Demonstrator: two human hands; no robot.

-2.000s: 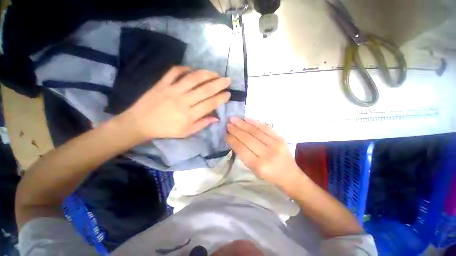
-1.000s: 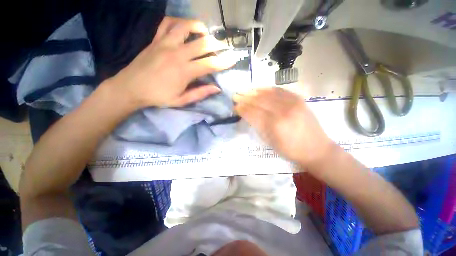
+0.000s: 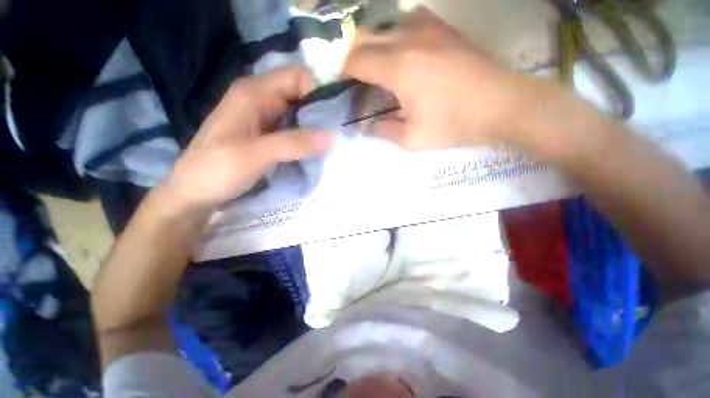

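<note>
The black-and-grey garment [image 3: 124, 105] is bunched at the upper left, its grey side with black bands partly showing. My left hand [image 3: 241, 144] is shut on a grey fold with a black edge, fingers curled and thumb extended. My right hand [image 3: 444, 82] arches over from the right, its blurred fingertips at the same edge, just below the brightly lit spot near the top. The needle and presser foot cannot be made out in the glare and behind my fingers.
Shears with yellow-brown loops [image 3: 599, 74] lie at the upper right. The white table edge with a printed ruler [image 3: 490, 175] crosses in front of my lap. Below are a red basket [image 3: 537, 249] and a blue basket [image 3: 603, 288]. A wooden extension [image 3: 78, 233] is at left.
The view has shifted, and the machine head has mostly left the top. My right hand has moved up over the cloth edge; my spread left hand has curled around the fold.
</note>
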